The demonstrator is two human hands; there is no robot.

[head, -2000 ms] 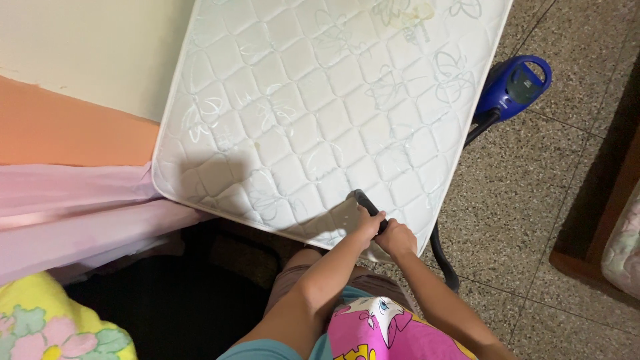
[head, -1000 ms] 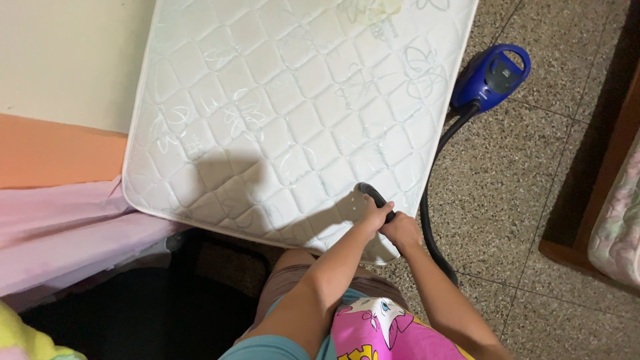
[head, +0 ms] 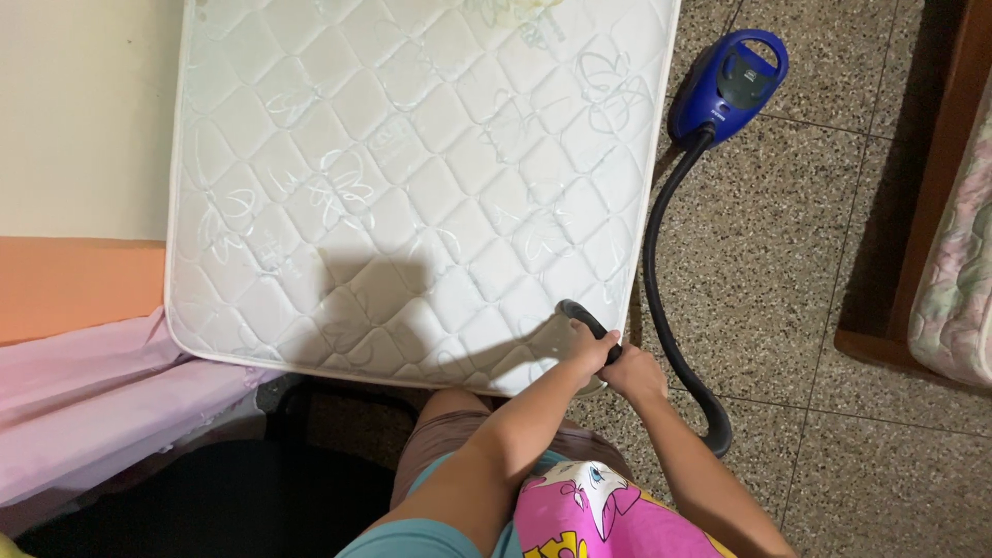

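A white quilted mattress (head: 434, 178) fills the middle of the view, its near right corner in front of my body. My left hand (head: 590, 346) is closed around the black wand of a vacuum cleaner hose (head: 590, 319) over that corner. Just behind it, my right hand (head: 635, 375) grips the same wand. The wand's far end is at the mattress surface; its exact contact is hard to tell. A black hose (head: 659, 294) curves along the mattress's right side to a blue canister vacuum cleaner (head: 725, 89) on the floor.
Speckled tile floor (head: 775, 232) lies at the right, with a wooden bed frame (head: 934, 178) and a floral mattress (head: 961, 287) beyond. Pink fabric (head: 116, 403) hangs at the left by the wall. A black chair (head: 225, 504) stands at the lower left.
Both hands remain on the wand near the mattress's near right corner. The view has shifted somewhat. No other plain change shows.
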